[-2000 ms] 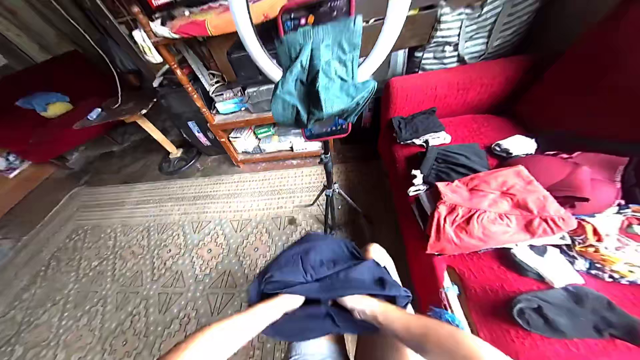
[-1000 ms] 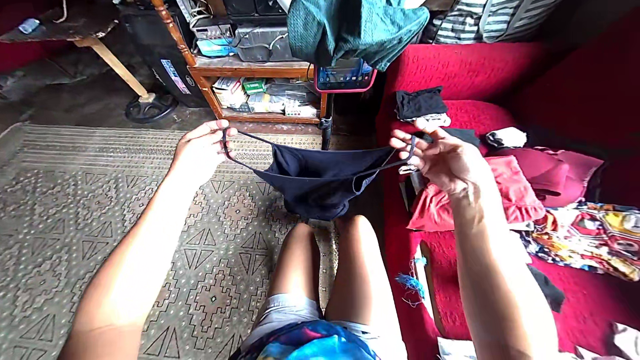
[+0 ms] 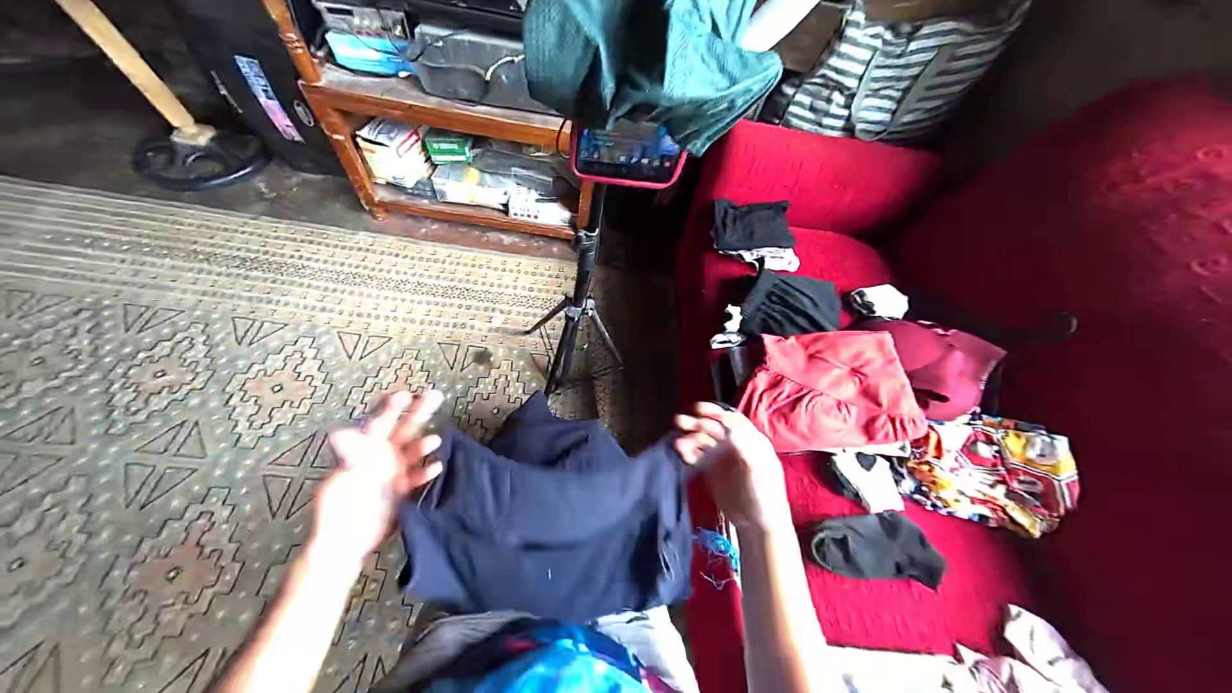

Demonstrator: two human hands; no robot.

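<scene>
A navy blue garment [image 3: 549,529] is spread over my lap, its top edge sagging between my two hands. My left hand [image 3: 385,457] is at its upper left side, blurred, with the fingers apart; whether it grips the cloth cannot be told. At the upper right corner, the bent fingers of my right hand [image 3: 727,452] pinch the garment. Part of the garment bunches up behind its near top edge.
The red sofa [image 3: 799,173] at the right holds a coral garment [image 3: 833,390], a patterned garment [image 3: 996,472] and a dark sock [image 3: 878,549]. Ahead stands a black tripod [image 3: 575,308] near a phone [image 3: 628,154] and a draped green cloth [image 3: 654,67]. A wooden shelf [image 3: 433,117] stands behind.
One second ago my hands stretched the navy garment wide by its thin straps, out ahead of my knees. Now they are closer together and the garment lies spread over my lap.
</scene>
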